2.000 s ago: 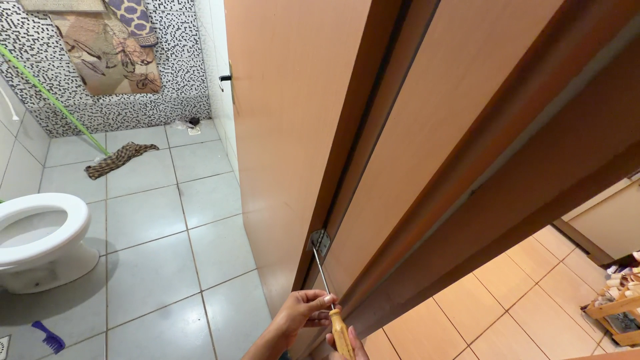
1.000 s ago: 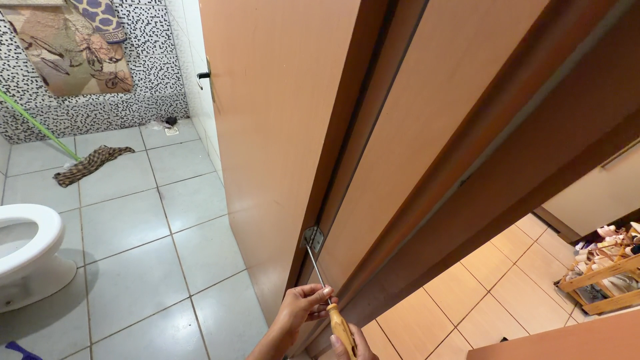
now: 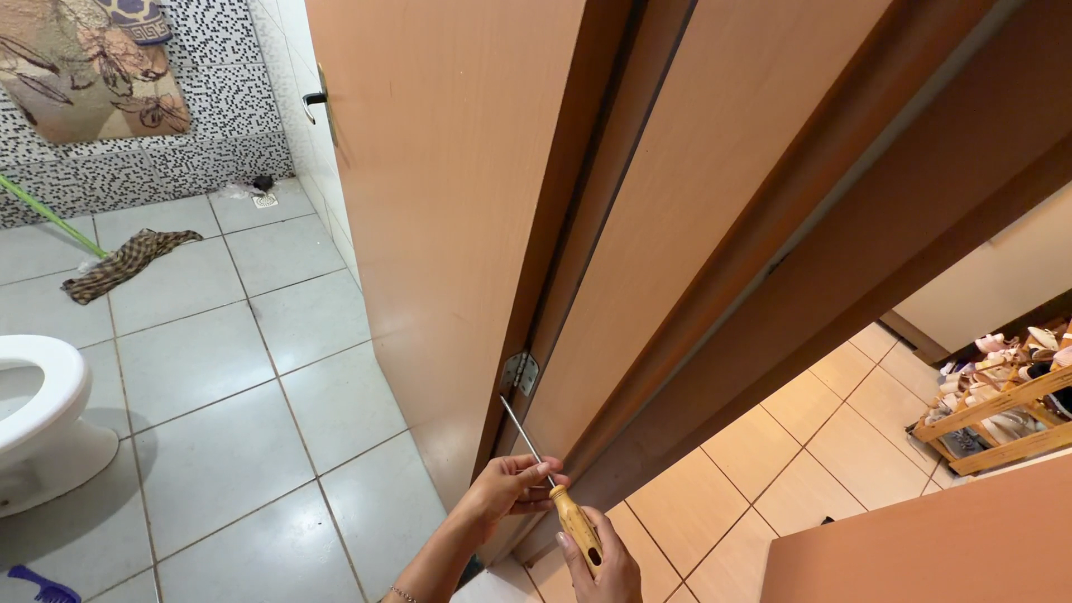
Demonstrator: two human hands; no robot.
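Note:
A metal butt hinge (image 3: 521, 373) joins the wooden door (image 3: 444, 184) to its frame (image 3: 670, 251), low in the narrow gap between them. My left hand (image 3: 515, 490) pinches the steel shaft of a screwdriver (image 3: 574, 523) close to its handle. Around the yellowish handle are the fingers of my right hand (image 3: 605, 561), at the bottom of the view. The screwdriver's tip lies just below and left of the hinge, by the door's edge; whether it touches anything there I cannot tell.
Left of the door are a white toilet (image 3: 50, 419), a patterned cloth (image 3: 126, 264) by a green pole (image 3: 50, 213), and a purple comb (image 3: 42, 584) on grey tiles. A wooden rack of shoes (image 3: 997, 410) stands at right. An orange-brown panel (image 3: 921, 544) fills the lower right corner.
The screwdriver's tip was at the hinge in both earlier frames; now it is below and left of it. Both hands keep their hold. The view has shifted somewhat.

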